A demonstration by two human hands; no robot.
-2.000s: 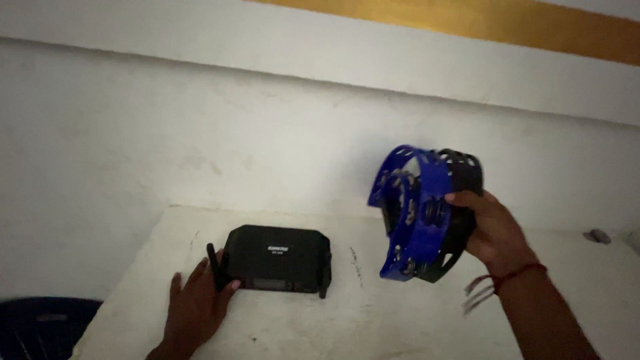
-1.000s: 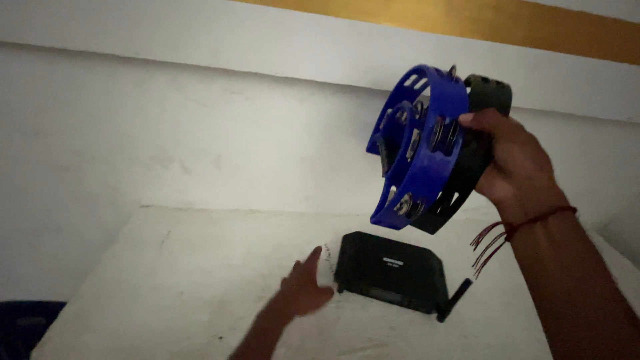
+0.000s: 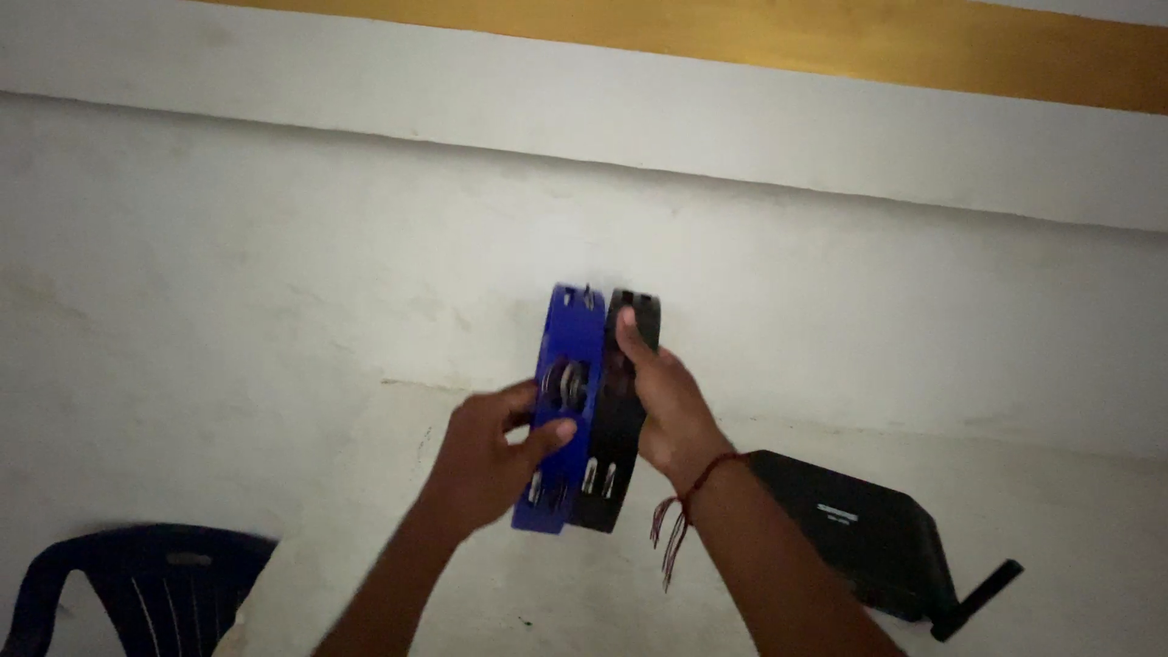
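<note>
A blue plastic tambourine and a black tambourine are held side by side, upright, in front of the wall. My left hand grips the blue one, thumb on its outer rim beside a pair of metal jingles. My right hand holds the black one from the right, its thumb along the rim. The two rims touch or nearly touch. A black Shure wireless receiver with a stubby antenna lies on the white surface, partly hidden behind my right forearm.
The white table meets a white wall at the back. A ledge with a gold band runs across above. At the lower left stands a dark blue plastic chair beside the table's edge.
My left hand, on the receiver at first and then off it, has come up and taken hold of the blue tambourine. Both tambourines were in my right hand before. The view has shifted.
</note>
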